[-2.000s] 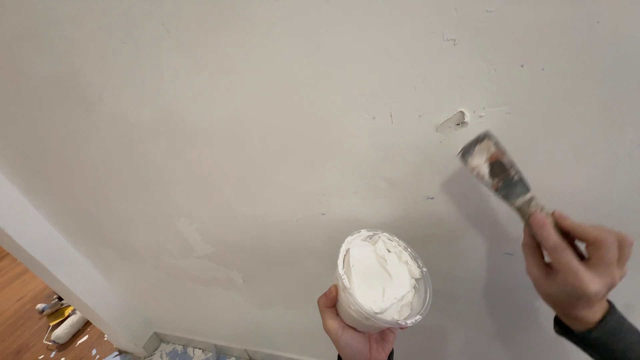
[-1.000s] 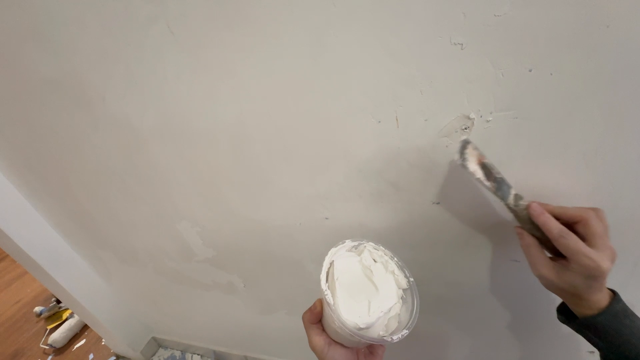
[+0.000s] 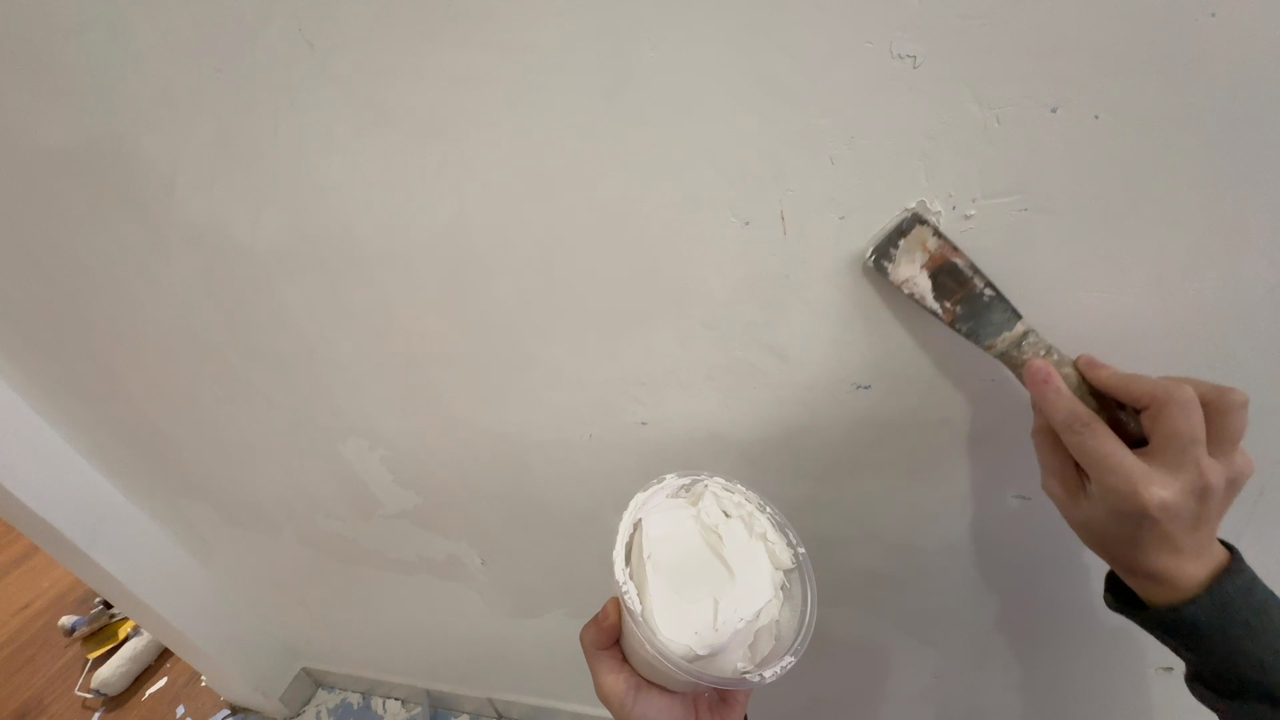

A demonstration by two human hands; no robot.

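Note:
My right hand [image 3: 1145, 460] grips the handle of a putty knife [image 3: 950, 285] whose blade is stained with dried filler and rust-coloured patches. The blade's tip lies against the pale wall [image 3: 500, 250], over the spot of a chipped hole, which it mostly covers. A little white filler shows along the blade's edge. Low in the middle, my left hand [image 3: 640, 675] holds a clear plastic tub [image 3: 808, 610] from below and the left side. White filler [image 3: 710, 575] fills much of the tub, and its top is tilted toward me.
Small nicks and marks dot the wall around the blade. A white door frame [image 3: 110, 530] stands at the left. Beyond it, a paint roller [image 3: 127, 663] and a yellow item lie on the wooden floor [image 3: 35, 580]. Paint flakes lie near the grey baseboard [image 3: 460, 700].
My right hand has brought the putty knife from just below the chipped hole up onto it. The blade has turned from nearly edge-on to flatter. My left hand still holds the tub.

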